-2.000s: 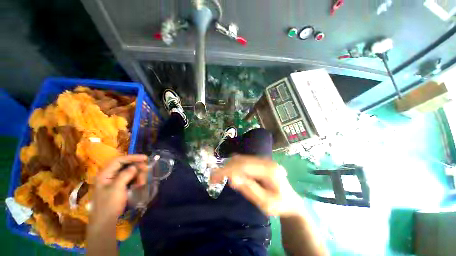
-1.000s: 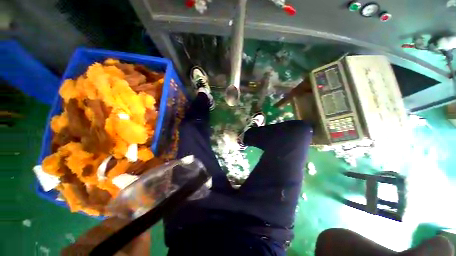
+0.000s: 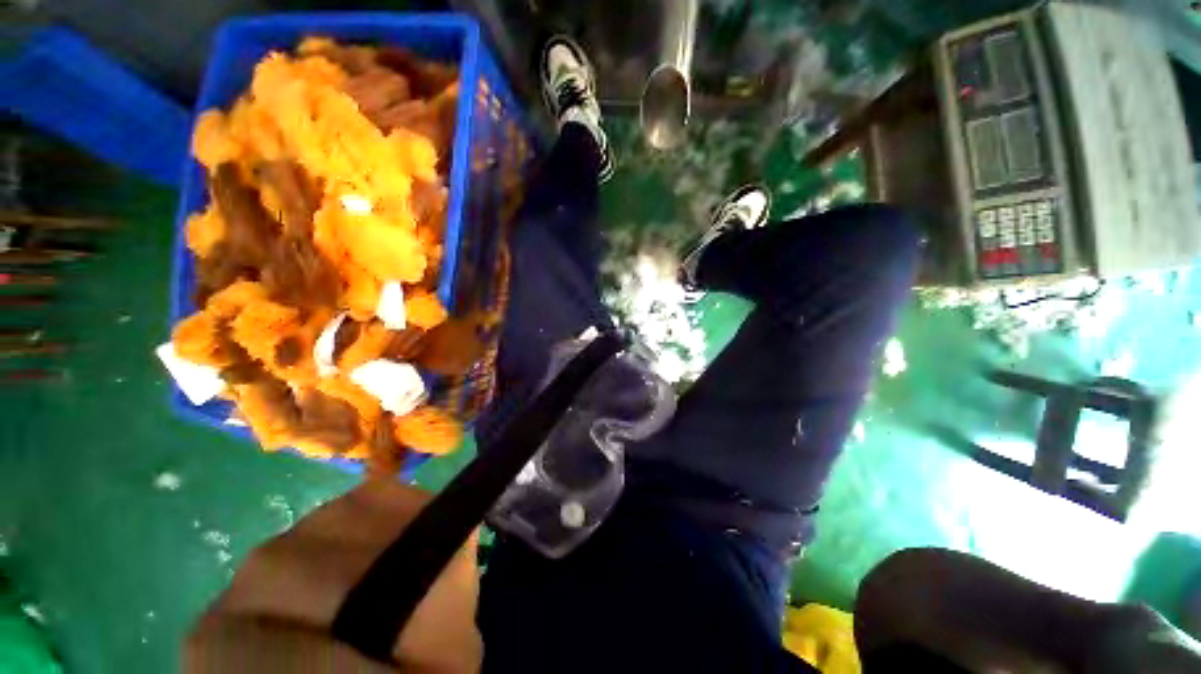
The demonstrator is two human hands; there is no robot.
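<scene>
My left hand (image 3: pixel 310 560), at the lower left and partly cut off by the bottom edge, holds clear goggles (image 3: pixel 586 454) by their dark strap. The strap runs across the hand, and the goggles hang over my lap. My right hand or arm (image 3: pixel 975 612) is a dark, blurred shape at the lower right; its fingers cannot be made out. At the left, the blue crate (image 3: pixel 461 171) is full of limp orange-yellow and brown plush skins (image 3: pixel 310 145), with white pieces (image 3: pixel 390 385) on them.
The grey filling nozzle (image 3: pixel 667 105) ends above the floor between my shoes. A beige weighing scale (image 3: pixel 1012 152) is at the upper right, with a dark stool (image 3: pixel 1060 441) below it. White fluff litters the green floor (image 3: pixel 119 500). Something yellow (image 3: pixel 819 635) shows at the bottom edge.
The view has shifted, so the crate, nozzle and scale sit higher in the picture. The goggles, blurred a second ago, now hang clearly over my lap from the strap.
</scene>
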